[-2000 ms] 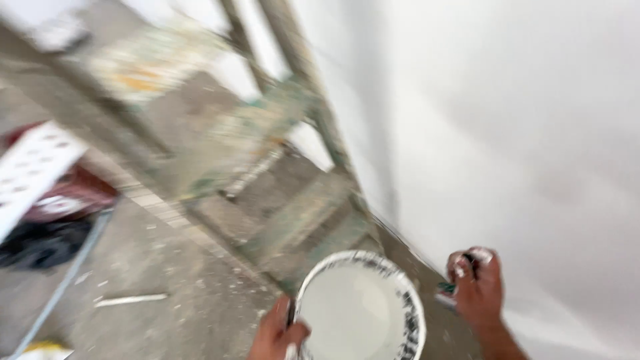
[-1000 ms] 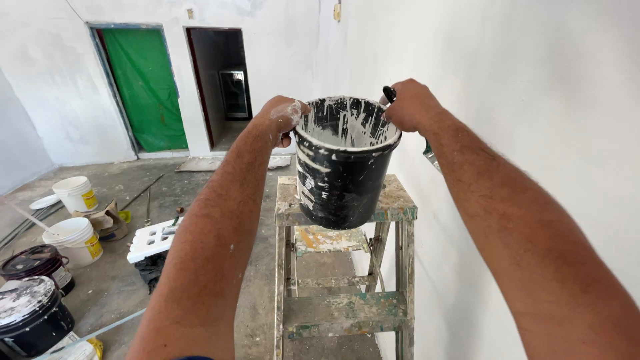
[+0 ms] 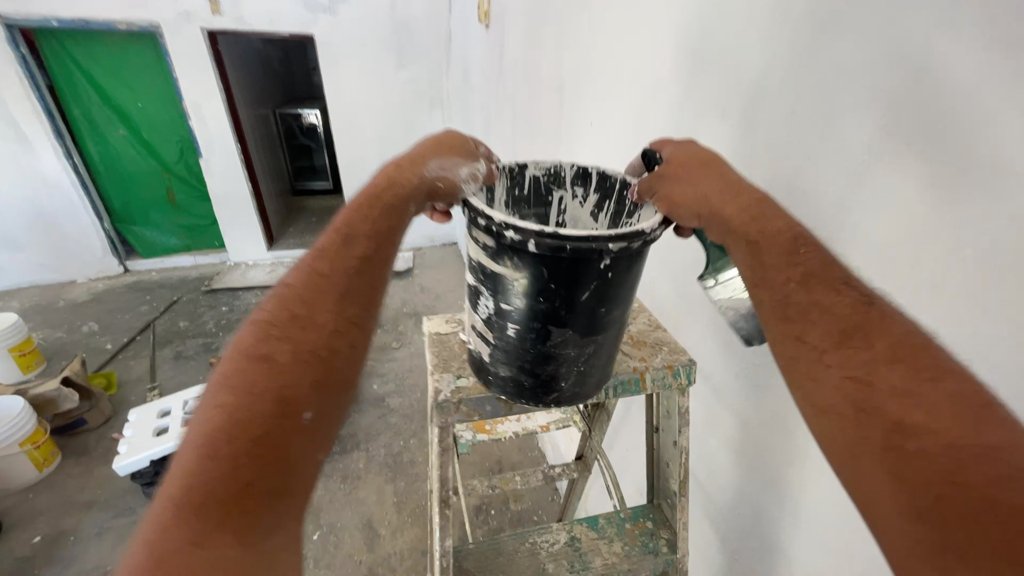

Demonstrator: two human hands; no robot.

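Observation:
A black plastic bucket (image 3: pixel 556 312), streaked with white paint, is at the top step of a paint-spattered stepladder (image 3: pixel 660 356); whether its base rests fully there cannot be told. My left hand (image 3: pixel 448 176) grips the bucket's rim on the left, its fingertips partly hidden. On the opposite side, my right hand (image 3: pixel 692 184) holds the rim together with a putty knife (image 3: pixel 732 300), whose green part and metal blade hang below the hand, beside the wall. White paint marks the inside of the bucket.
A white wall (image 3: pixel 840 120) rises close on the right. White buckets (image 3: pixel 20 448) with yellow labels stand on the floor at left, near a white plastic piece (image 3: pixel 156 428) with holes. Behind are a green sheet (image 3: pixel 128 144) in a doorway and a dark doorway (image 3: pixel 284 144).
The view has swung up from the ladder and floor. Two seconds ago my right hand was apart from the bucket; now both hands are on its rim, as they were one second ago.

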